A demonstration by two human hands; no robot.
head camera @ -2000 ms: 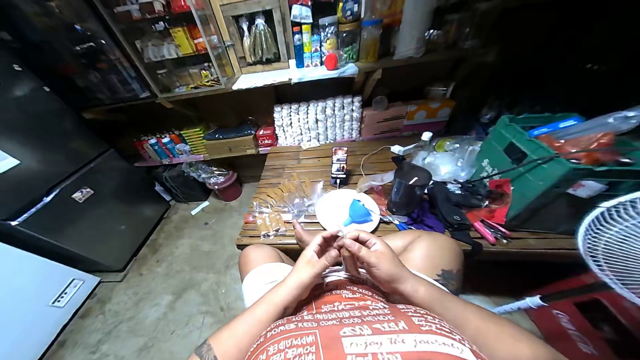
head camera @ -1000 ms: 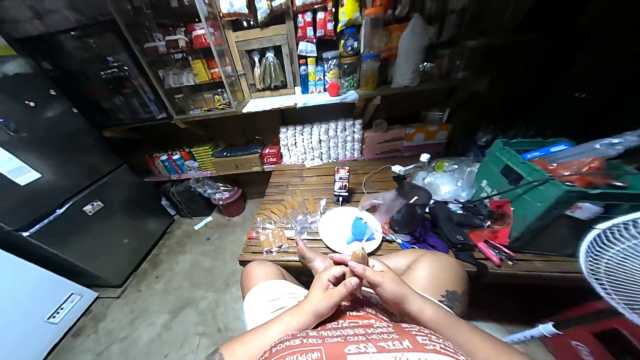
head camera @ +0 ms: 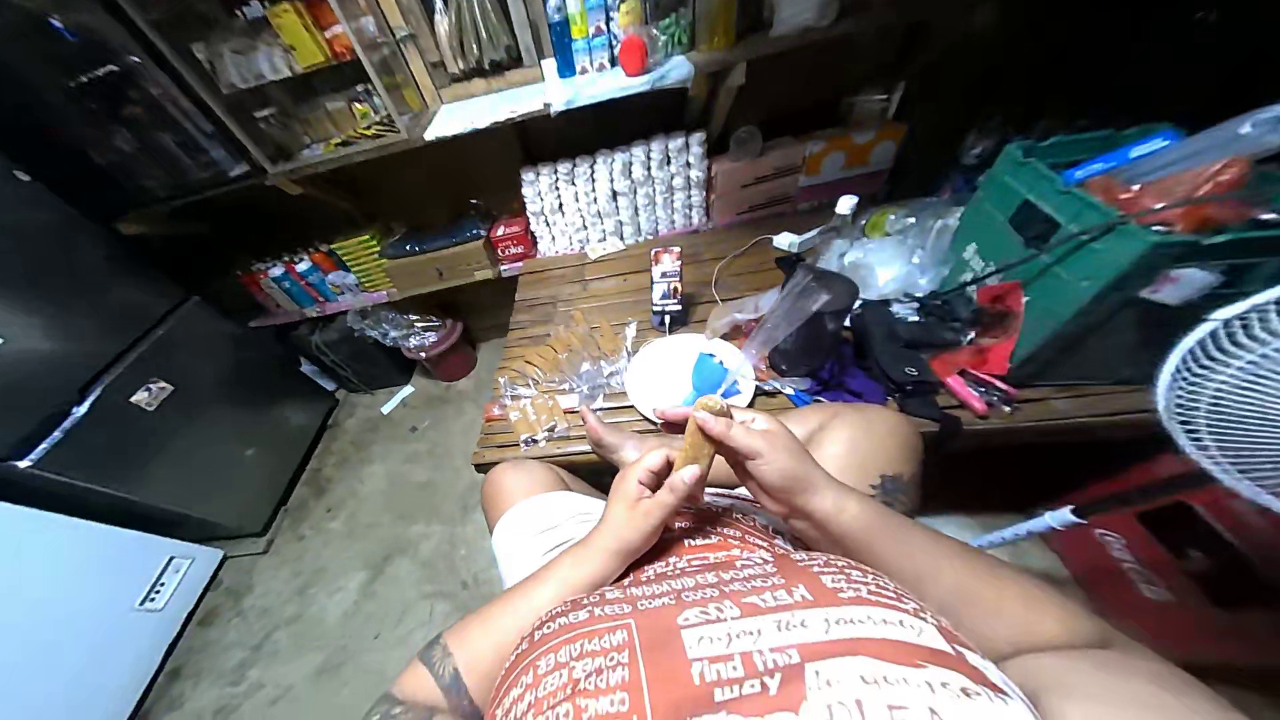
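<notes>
Both hands hold a narrow plastic pouch of brown filling [head camera: 697,445] upright above my lap. My left hand [head camera: 645,500] grips its lower part, and my right hand [head camera: 755,445] pinches it near the top. Just beyond, a white plate [head camera: 655,375] on the slatted wooden table [head camera: 560,290] bears a blue funnel [head camera: 712,374]. Several filled clear pouches with brown contents [head camera: 540,415] lie in a group left of the plate. A clear plastic bag [head camera: 795,305] stands up behind the plate's right side.
A phone [head camera: 667,285] stands behind the plate. On the right are a dark cloth bag [head camera: 815,320], pink-handled scissors or pliers [head camera: 970,392], a green crate [head camera: 1040,240] and a white fan [head camera: 1225,400]. White packets [head camera: 615,195] are stacked at the back. A red bin [head camera: 447,355] stands on the floor.
The brown pouch stands higher above my fingers than one second ago, and my hands have moved apart along it. The view has tilted down.
</notes>
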